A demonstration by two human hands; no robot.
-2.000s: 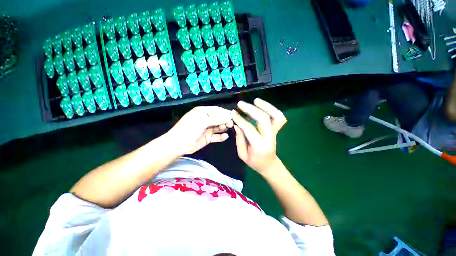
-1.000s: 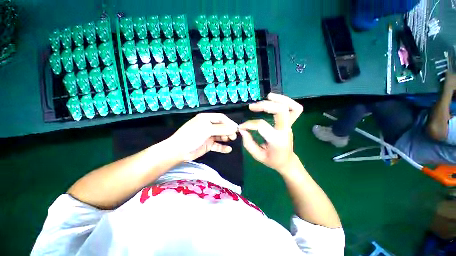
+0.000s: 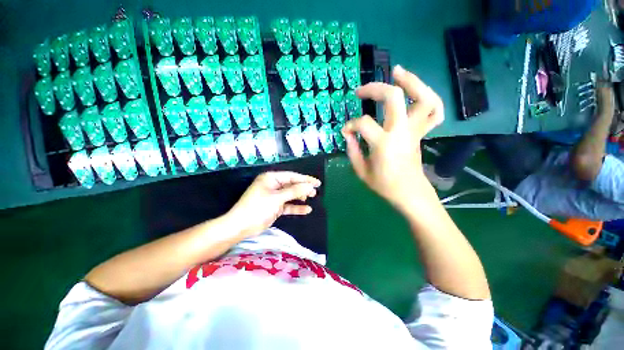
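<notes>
Three bright green circuit board panels, left (image 3: pixel 104 124), middle (image 3: pixel 222 113) and right (image 3: pixel 316 67), lie side by side in a black tray (image 3: pixel 40 145). My right hand (image 3: pixel 398 152) is over the tray's right end, with thumb and index fingertips close together at the right panel's lower right boards. My left hand (image 3: pixel 265 204) is in front of the bench edge, below the tray, thumb and index fingertips together. Any small component between either hand's fingertips is too small to make out.
A black flat phone-like rectangle (image 3: pixel 466 74) lies right of the tray. Small dark bits (image 3: pixel 120 14) lie at the tray's far edge. A blue round object (image 3: pixel 537 17) and tools (image 3: pixel 542 82) are farther right. Another person (image 3: pixel 571 174) sits at right.
My hands, together in front of the bench before, are now apart. My right hand has moved up and forward to the right panel. My left hand has stayed low. The view has shifted slightly.
</notes>
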